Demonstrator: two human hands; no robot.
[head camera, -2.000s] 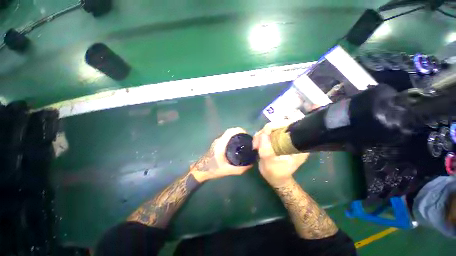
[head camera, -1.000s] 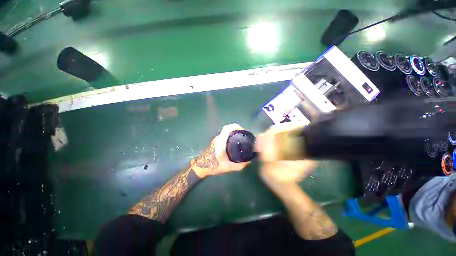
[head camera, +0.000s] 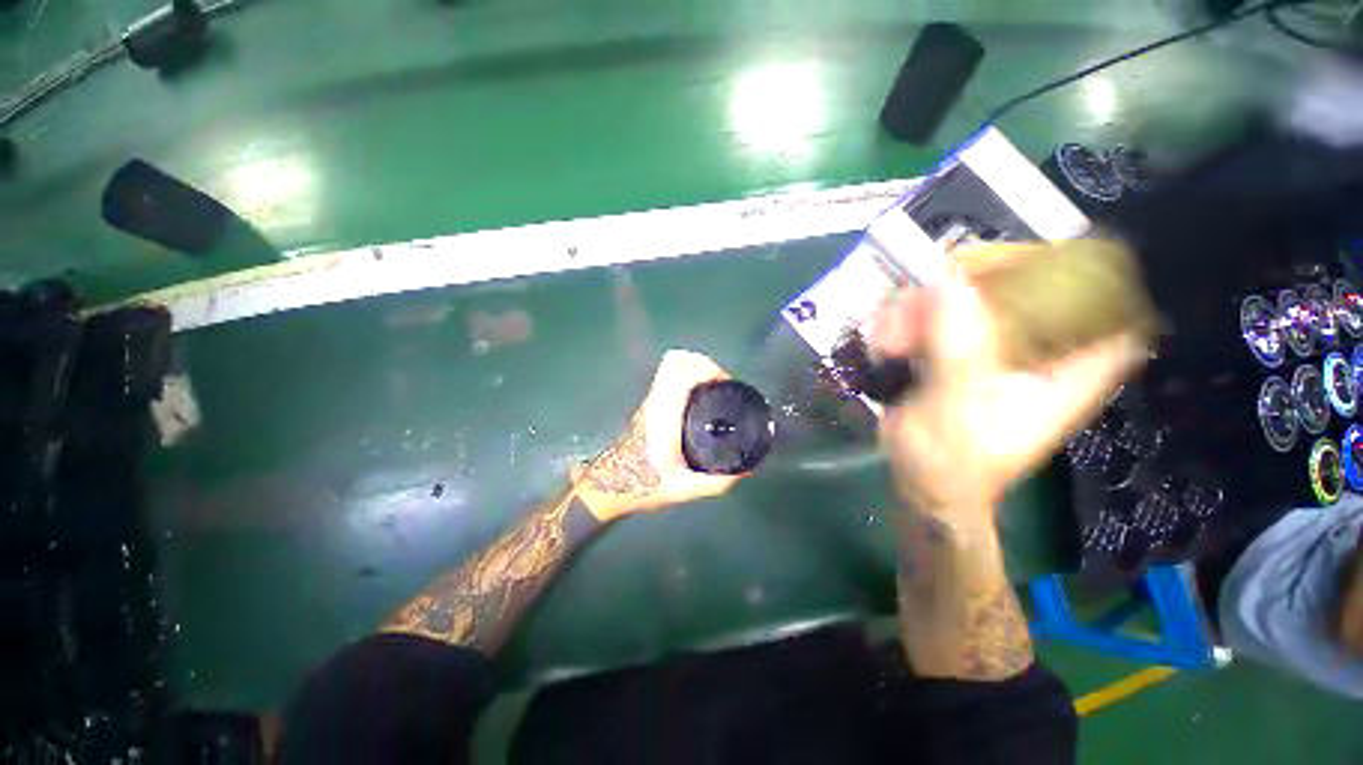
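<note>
My left hand (head camera: 671, 441) is wrapped around a black cylindrical housing (head camera: 728, 428) and holds it upright, its round recessed end facing up, over the green bench. My right hand (head camera: 972, 396) is blurred and grips the yellow-tan wrap of the electric screwdriver (head camera: 1064, 304), to the right of the housing and apart from it. A dark blurred tip shows by the fingers, over the lower part of the white screw feeder (head camera: 1039, 187). The hand and tool hide part of the feeder.
Black cylinders lie on the green belt at upper left (head camera: 165, 206) and upper right (head camera: 933, 82). A pale strip (head camera: 449, 265) edges the bench. Ring units (head camera: 1281, 329) lie on the dark right table, above a blue stand (head camera: 1124, 617). A person's grey sleeve (head camera: 1297, 598) shows at right. Dark parts (head camera: 75, 523) are at left.
My right hand and the screwdriver have moved right and up, away from the housing to the feeder. My left hand still holds the housing. The cylinders on the belt have shifted left.
</note>
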